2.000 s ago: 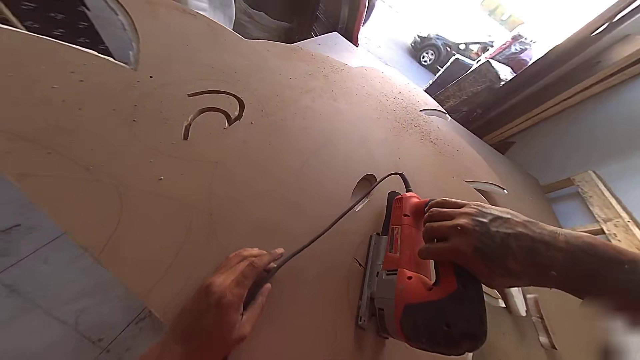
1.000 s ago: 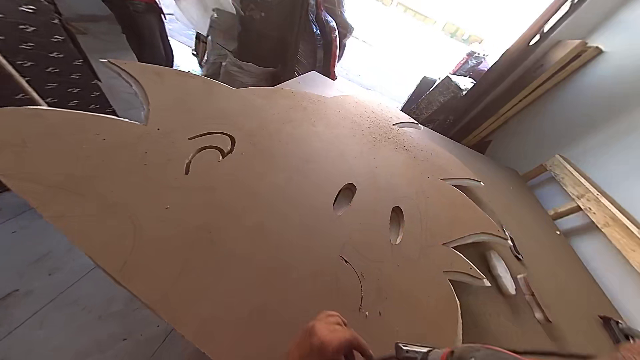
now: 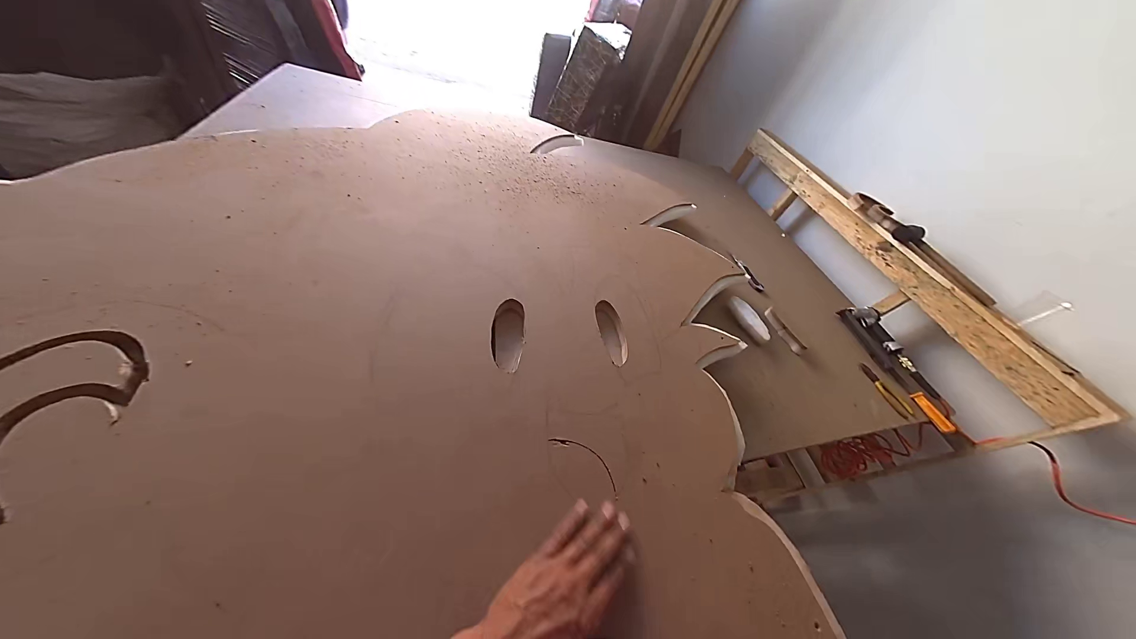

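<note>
My left hand [image 3: 572,568] lies flat, palm down, on a large cut-out wooden-type board [image 3: 355,373], just below a thin curved cut [image 3: 603,457]. It holds nothing and its fingers are stretched out. Above it the board has two oval holes, a left one [image 3: 508,335] and a right one [image 3: 611,334]. A double curved slot [image 3: 133,359] is cut at the left, and faint pencil lines run about the holes. Sawdust [image 3: 532,182] is scattered over the far part. My right hand and the jigsaw are out of view.
Beyond the board's scalloped right edge, a brown sheet [image 3: 808,390] holds offcuts [image 3: 750,319], yellow-handled pliers [image 3: 886,390] and an orange-handled tool [image 3: 934,413]. A wooden frame [image 3: 941,293] leans by the wall. An orange cable [image 3: 1065,497] hangs at right. Wrapped items stand behind.
Two seconds ago my right hand held the red jigsaw on the board and my left hand was by its cord; both tool and right hand have left the view. The view has shifted right.
</note>
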